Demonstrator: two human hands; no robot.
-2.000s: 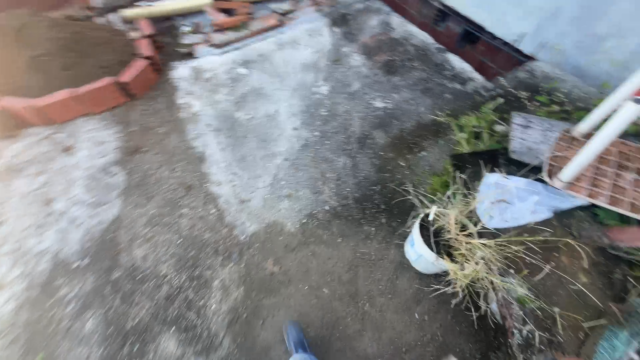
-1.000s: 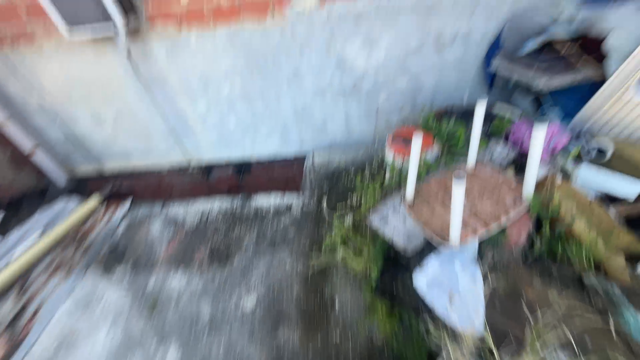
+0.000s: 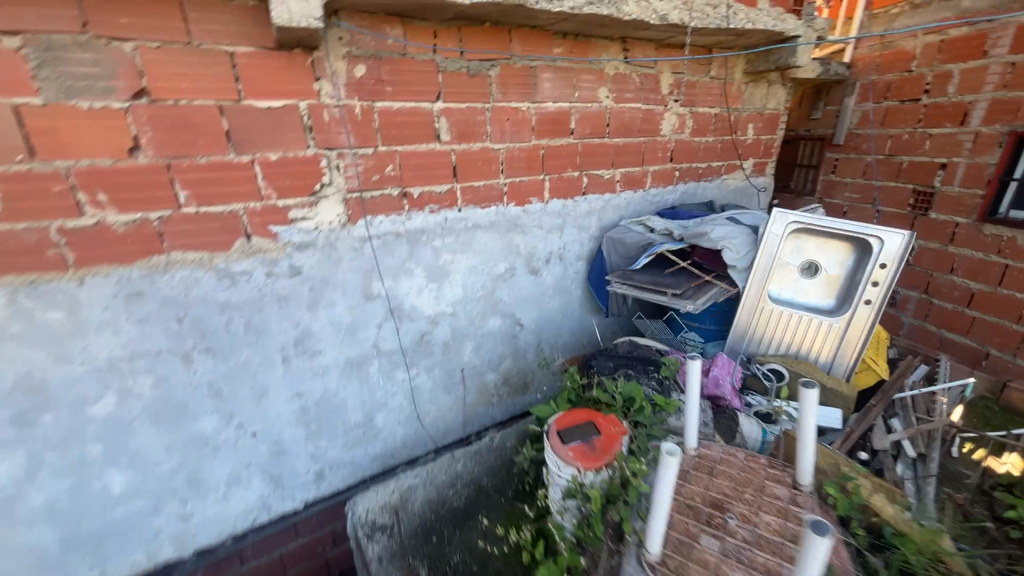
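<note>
Neither of my hands is in view. At the lower right, a brown woven-look panel (image 3: 720, 512) has white plastic pipes (image 3: 662, 500) standing upright from it. Beside it stands a white bucket (image 3: 564, 488) with a red lid, and a dark flat object (image 3: 578, 433) lies on that lid. A stainless steel sink (image 3: 824, 272) with a ribbed drainboard leans tilted on the pile behind. To its left, cloths (image 3: 688, 232) and flat boards (image 3: 676, 284) lie over a blue barrel (image 3: 708, 320).
A hollow-brick wall (image 3: 480, 104) with grey-white plaster (image 3: 240, 384) below runs along the left and back. A blue cable (image 3: 560, 58) crosses the top. Leafy plants (image 3: 624, 400) surround the bucket. Scrap wood (image 3: 904, 432) lies at the right, near a second brick wall (image 3: 952, 184).
The view has swung up and to the right, from the ground to the walls. A foot seen at the bottom two seconds ago is out of view.
</note>
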